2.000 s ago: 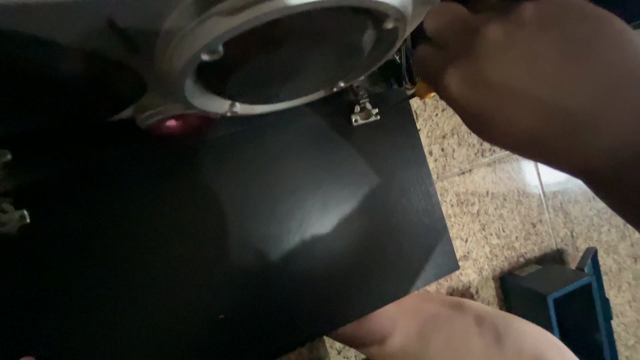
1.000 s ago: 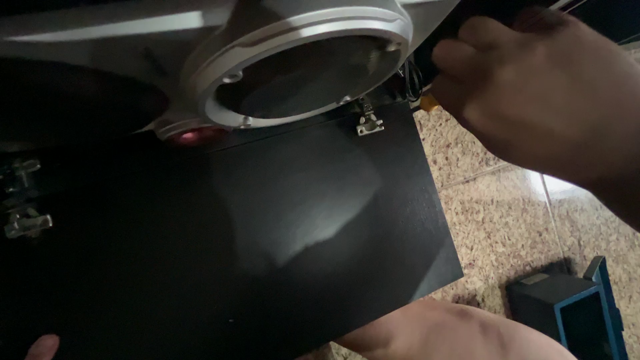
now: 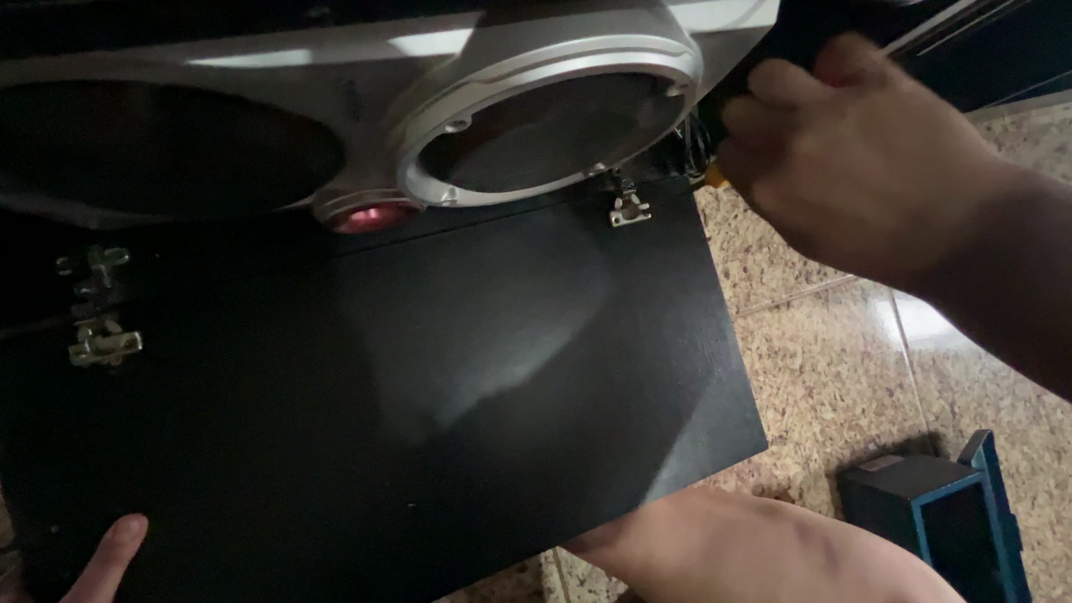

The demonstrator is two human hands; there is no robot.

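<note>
A black hinged door panel (image 3: 536, 368) fills the lower middle, with metal concealed hinges at its upper left (image 3: 105, 343) and upper right (image 3: 630, 209). At the lower left, my left hand (image 3: 117, 553) has its thumb on the panel's face; its other fingers are hidden. My right hand (image 3: 804, 142) is at the upper right, beside the silver speaker front, with its fingers curled. Whatever is inside that hand cannot be seen. Dark cables (image 3: 695, 146) and a small orange thing (image 3: 716, 176) show near its fingertips.
Above the panel is a silver speaker front (image 3: 368, 100) with round dark cones and a red round part (image 3: 373, 216). A bare leg (image 3: 754, 544) shows below the panel. On the speckled tile floor (image 3: 804, 368) stands a dark box with blue edges (image 3: 913, 502).
My left thumb has come onto the panel's face at the lower left. My right hand stays beside the speaker front, with its fingers still curled.
</note>
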